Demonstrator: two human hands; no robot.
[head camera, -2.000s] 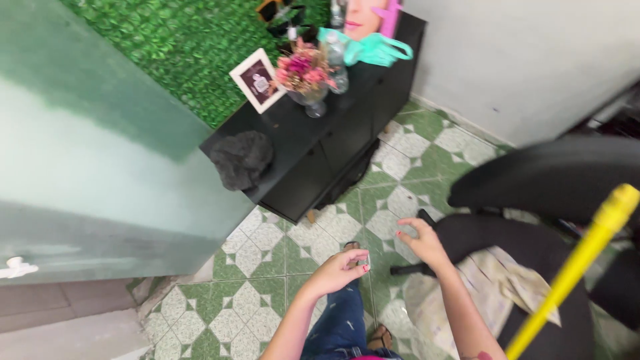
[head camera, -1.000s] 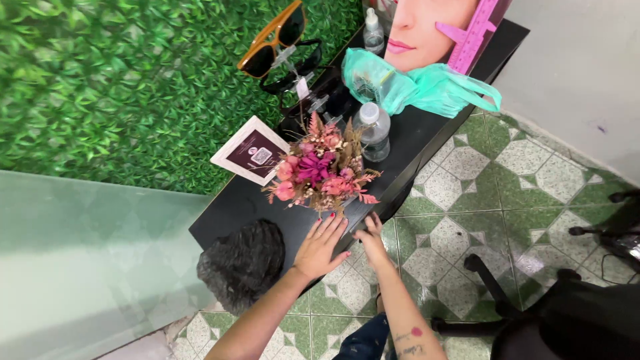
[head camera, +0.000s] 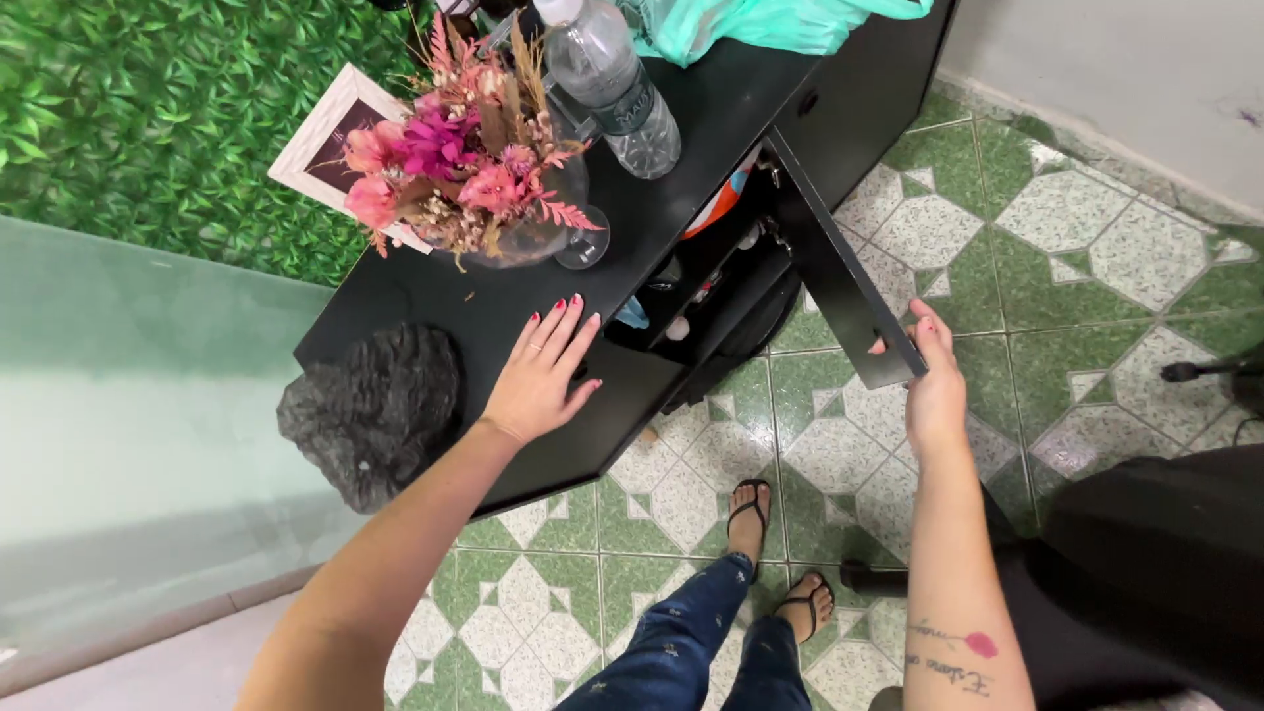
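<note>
My left hand (head camera: 538, 380) rests with fingers apart on the top edge of a black cabinet (head camera: 716, 104). My right hand (head camera: 931, 380) grips the free edge of the cabinet door (head camera: 839, 267), which stands swung out. Inside the cabinet, an orange and white item (head camera: 723, 205) and a light blue item (head camera: 632, 314) show among small things too dim to tell. Above my left hand, dried pink flowers (head camera: 464, 163) stand in a stemmed glass vase (head camera: 585, 237), beside a clear plastic bottle (head camera: 612, 89). A crumpled black plastic bag (head camera: 380, 415) lies left of my left hand.
A white picture frame (head camera: 316, 128) leans behind the flowers, near an artificial green hedge wall (head camera: 178, 109). A teal plastic bag (head camera: 760, 25) lies on the cabinet's far part. A frosted glass panel (head camera: 148, 395) stands at left, a black chair (head camera: 1155, 583) at lower right.
The cabinet door has swung out, with my right hand now on its edge. My left hand stays on the cabinet top. The view has moved closer to the cabinet since two seconds ago.
</note>
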